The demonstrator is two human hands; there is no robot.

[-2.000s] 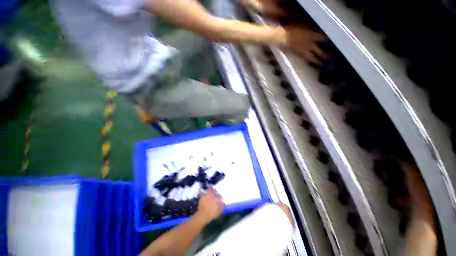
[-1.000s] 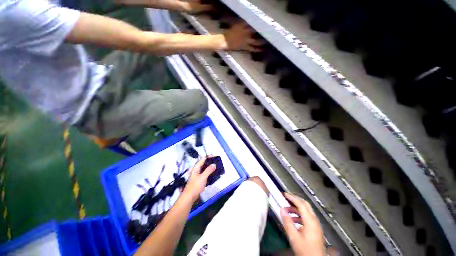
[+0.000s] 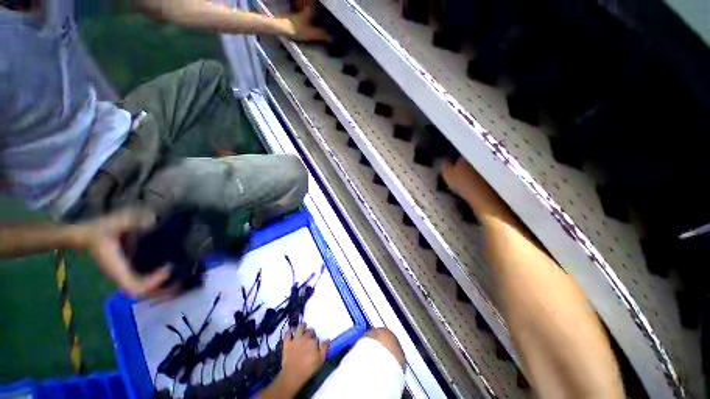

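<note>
Black power adapters (image 3: pixel 226 362) with thin cords lie in rows in the lower part of the blue bin (image 3: pixel 340 269), on its white liner (image 3: pixel 268 261). My left hand (image 3: pixel 302 354) is at the right end of the rows, fingers on the adapters there; whether it grips one is hidden. My right arm reaches into the rack between two shelves. My right hand (image 3: pixel 465 185) is partly hidden under the upper shelf edge, beside dark adapters (image 3: pixel 432 146); its fingertips and any grip cannot be made out.
A seated coworker's hand (image 3: pixel 124 253) holds a blurred cluster of black adapters (image 3: pixel 183 245) over the bin's far left side. Their other hand (image 3: pixel 307 27) is at the rack. The chipped shelf rail (image 3: pixel 498 152) crosses above my right forearm. Stacked blue bins (image 3: pixel 70 387) stand lower left.
My right hand has moved from the lower rack edge up into the shelf. My left hand has moved down to the row's end. The coworker's hand has left the shelf and now holds adapters over the bin.
</note>
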